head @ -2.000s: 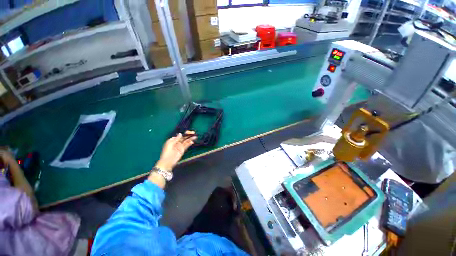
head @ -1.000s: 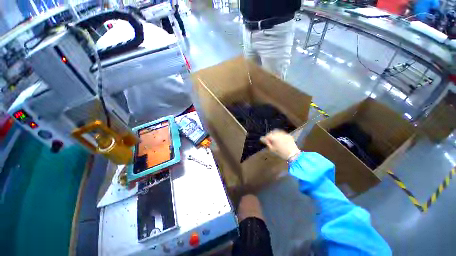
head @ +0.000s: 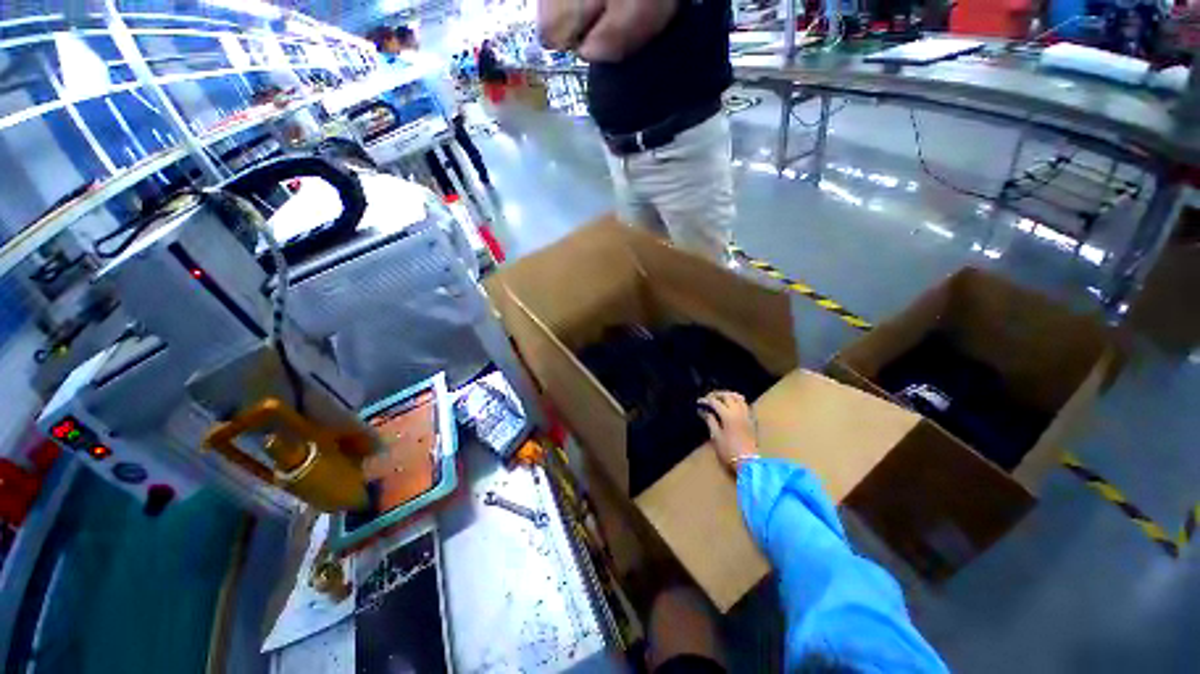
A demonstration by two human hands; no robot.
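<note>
My right hand (head: 730,432), bare with a blue sleeve, is over the near side of an open brown carton (head: 711,533). Its fingers reach the pile of thin black frames (head: 658,382) inside; whether they grip one cannot be told. My left hand is not in view. At left, an orange fixture plate (head: 405,454) lies inside a teal frame cover (head: 449,441) on the white machine base (head: 494,579). A glossy dark plate (head: 399,612) lies in front of it.
A gold-yellow dispensing head (head: 296,458) hangs beside the fixture. A dark handheld meter (head: 490,419) and a small wrench (head: 516,508) lie on the base. A second carton (head: 967,507) stands at right. A person (head: 658,119) stands behind the first carton.
The view swung from the green bench to the cartons, then shifted slightly. My right hand moved onto the near side of the carton, where a flap now lies folded outward. The standing person's hands came into view.
</note>
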